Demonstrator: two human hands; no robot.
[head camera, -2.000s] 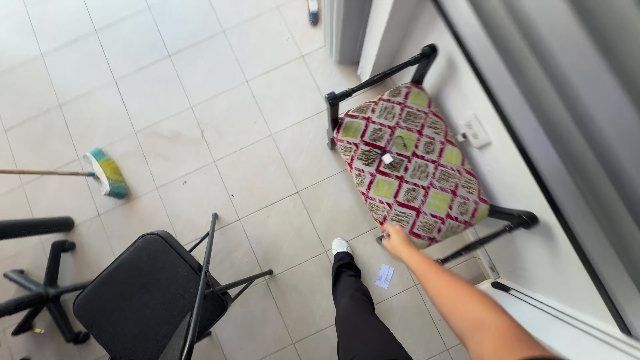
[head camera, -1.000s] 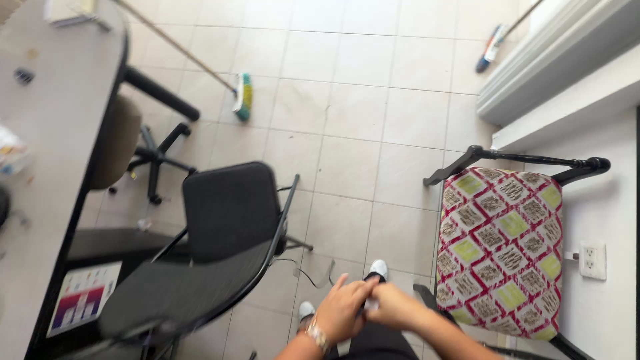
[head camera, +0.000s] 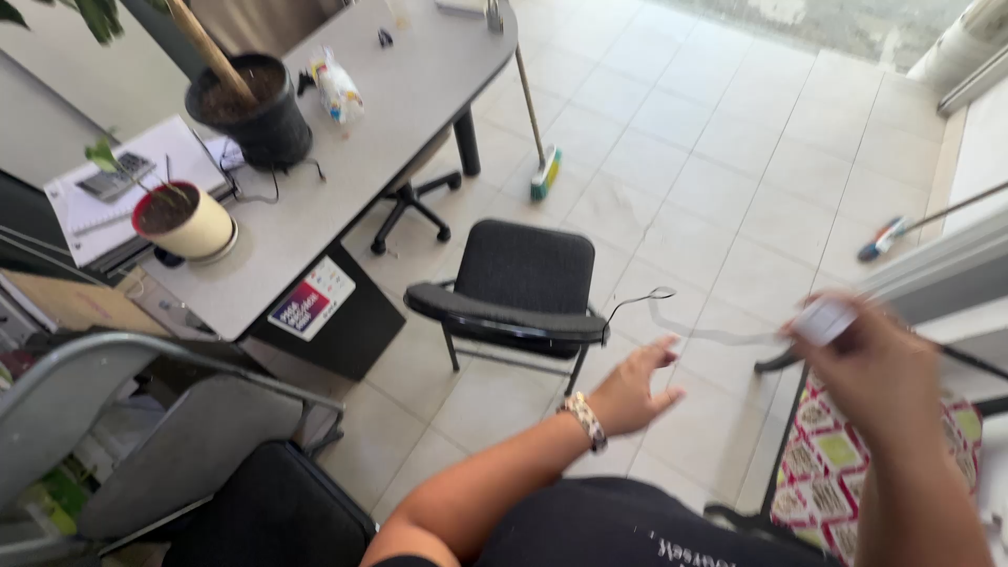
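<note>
In the head view my right hand (head camera: 874, 362), blurred, pinches a small white paper-like piece (head camera: 824, 320) at the right, above a chair seat in patterned fabric (head camera: 823, 472). A thin greyish strip or cord (head camera: 728, 339) runs leftward from near that hand; whether the hand holds it, I cannot tell. My left hand (head camera: 634, 390), with a bracelet at the wrist, reaches out with fingers apart and nothing in it. Just left of it stands a black padded chair (head camera: 526, 264), and a thin black cable (head camera: 630, 301) with a looped end sticks out from its backrest.
A grey desk (head camera: 386, 102) at the left bears a large potted plant (head camera: 252, 118), a cream flowerpot (head camera: 189, 224), papers and a plastic bag (head camera: 337, 87). A broom (head camera: 545, 175) leans by it; another brush head (head camera: 882, 239) lies right. Grey folding chair (head camera: 197, 441) at lower left.
My hands were together one second ago and are now apart, the right one raised with the white piece. The view has swung left, bringing the desk with its plants into sight.
</note>
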